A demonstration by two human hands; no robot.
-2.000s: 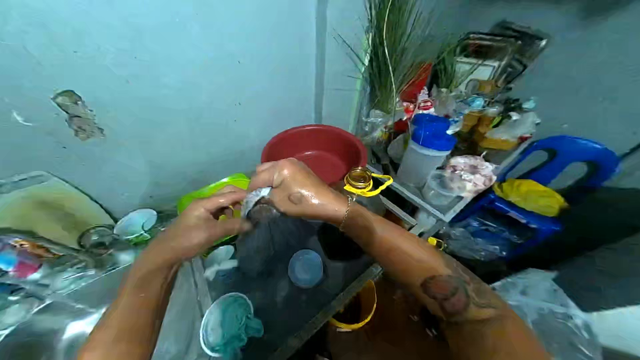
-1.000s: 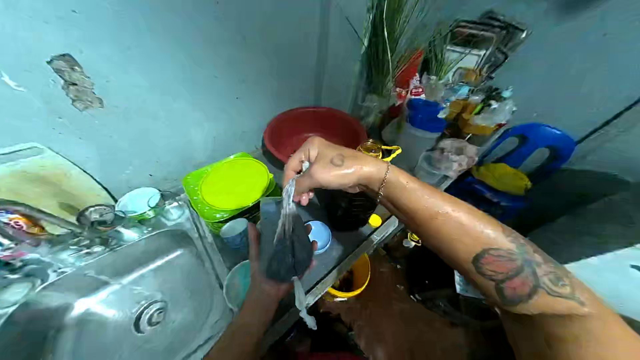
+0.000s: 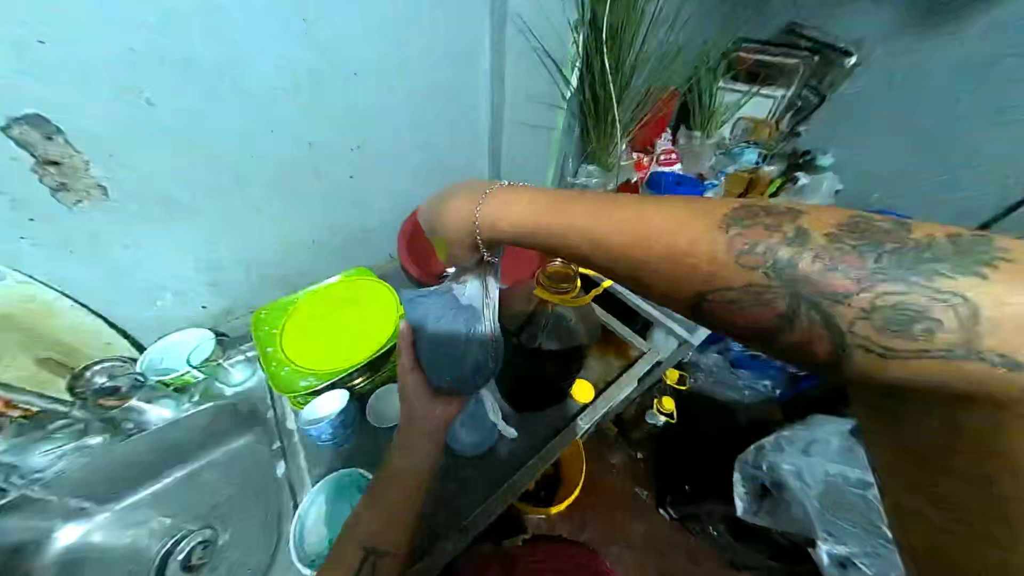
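Observation:
My left hand (image 3: 424, 392) holds a plastic bag of dark liquid (image 3: 452, 336) from the side and below, above the dark counter. Over the bag's upper end is my right hand (image 3: 456, 224), blurred by motion; its fingers are mostly hidden behind the wrist, so its grip does not show clearly. A white strip of the bag hangs below my left hand. Just right of the bag stands a large bottle of dark liquid (image 3: 548, 344) with an uncapped mouth and a yellow handle. A red basin (image 3: 416, 252) sits behind my right hand.
To the left are a steel sink (image 3: 200, 472), a green lidded container (image 3: 340, 324), a blue-patterned cup (image 3: 328, 420) and a teal bowl (image 3: 328, 512). Below the counter's metal edge (image 3: 520, 480) is a yellow bucket (image 3: 568, 476). Clear plastic (image 3: 824, 480) lies at the lower right.
The bag, which hung long and narrow between my hands a second ago, is now rounded and held up by my left hand. My right hand has moved to the left over its top.

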